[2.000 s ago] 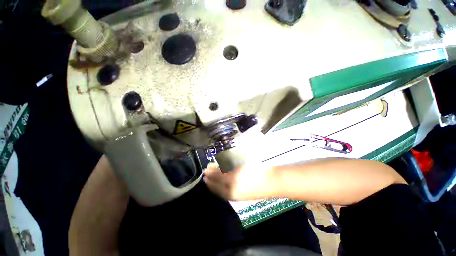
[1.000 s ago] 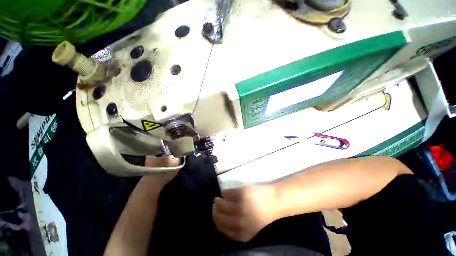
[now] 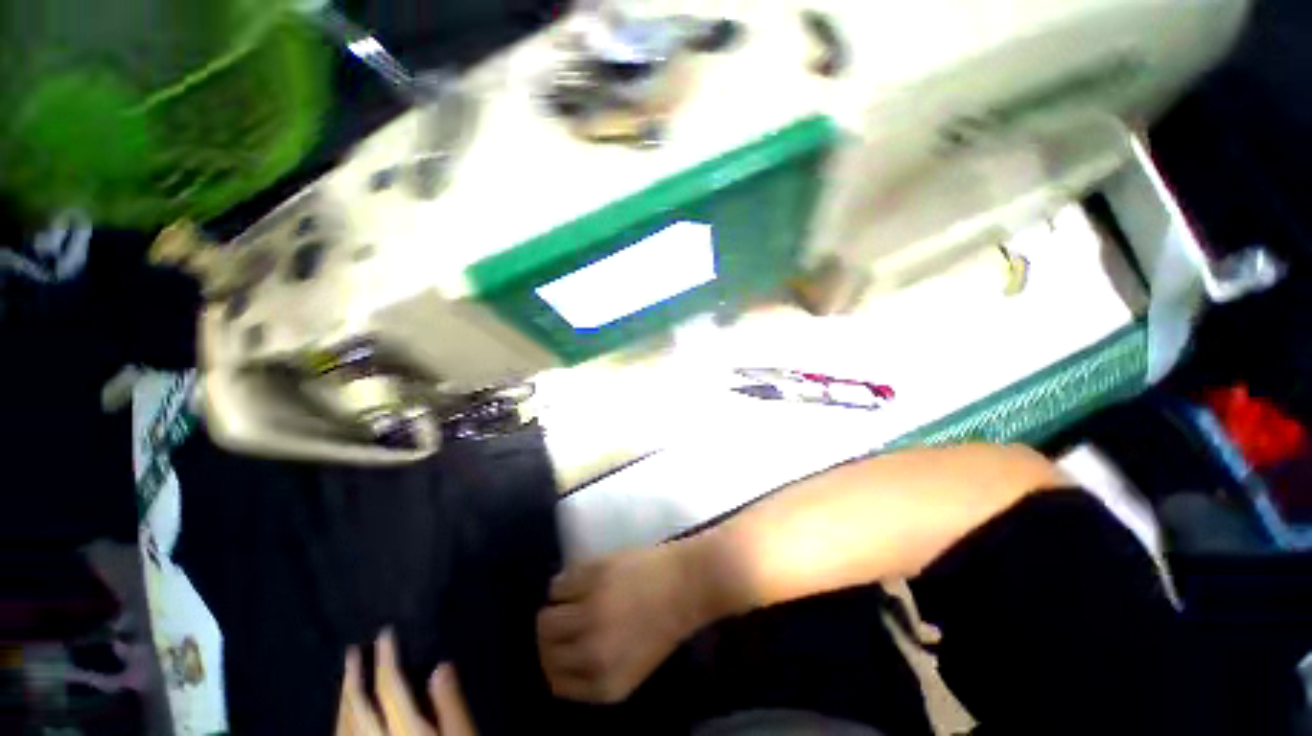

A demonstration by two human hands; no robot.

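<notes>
The black garment [image 3: 374,546] lies left of and below the needle area and hangs down toward my lap. My right hand [image 3: 619,626] has its fingers curled on the garment's right edge. My left hand [image 3: 396,697] is cut off by the bottom of the picture; its fingers are spread over the black cloth. The thread snips [image 3: 816,388] with a red-pink handle lie on the white machine bed [image 3: 633,496]. The needle and presser foot area [image 3: 489,410] is blurred.
The cream sewing machine head [image 3: 993,122] with its green control panel [image 3: 662,259] spans the top. A green round fan-like grille [image 3: 158,108] is at upper left. A green measuring strip [image 3: 1022,396] edges the table. A blue-edged bin [image 3: 1249,467] with something red is at right.
The view has swung and blurred. My left hand has left the needle area and moved down over the cloth, fingers now spread. The garment lies flatter and wider. My right hand stays at its edge.
</notes>
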